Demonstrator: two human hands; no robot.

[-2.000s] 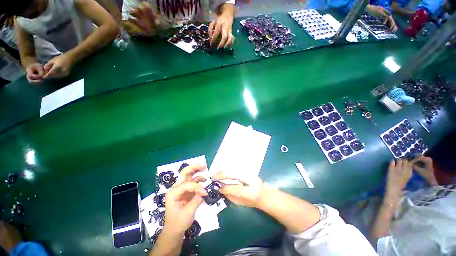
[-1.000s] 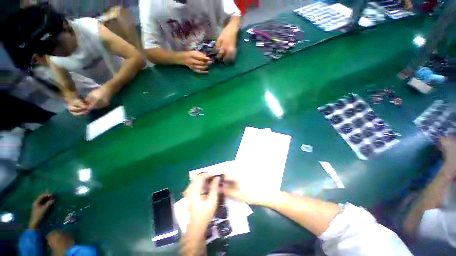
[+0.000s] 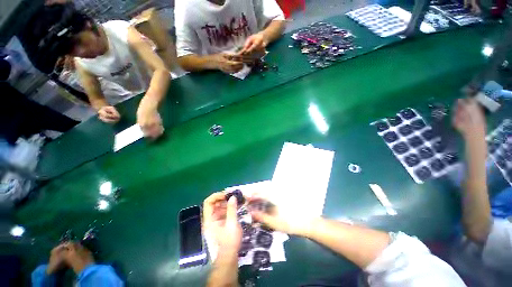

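Observation:
My left hand (image 3: 223, 221) is raised over the working sheet and holds a small black unit (image 3: 235, 196) between thumb and fingers. My right hand (image 3: 275, 216) is beside it, blurred, with its fingers around something dark that I cannot make out clearly. Below the hands, several black ringed units (image 3: 262, 239) lie on a white sheet (image 3: 278, 252), partly hidden by my hands. A blank white sheet (image 3: 305, 176) lies just beyond my right hand.
A phone (image 3: 191, 235) lies left of the sheet. A white ring (image 3: 353, 167), a white strip (image 3: 383, 199) and a filled sheet (image 3: 416, 145) lie right. Another person's arm (image 3: 475, 168) reaches over the bench there. Two people sit opposite; blue sleeves (image 3: 101, 276) show at lower left.
The view has shifted, so the bench things sit differently in the picture. My hands have moved slightly apart. The neighbour's arm at right has reached forward. A small clump now shows on the green belt.

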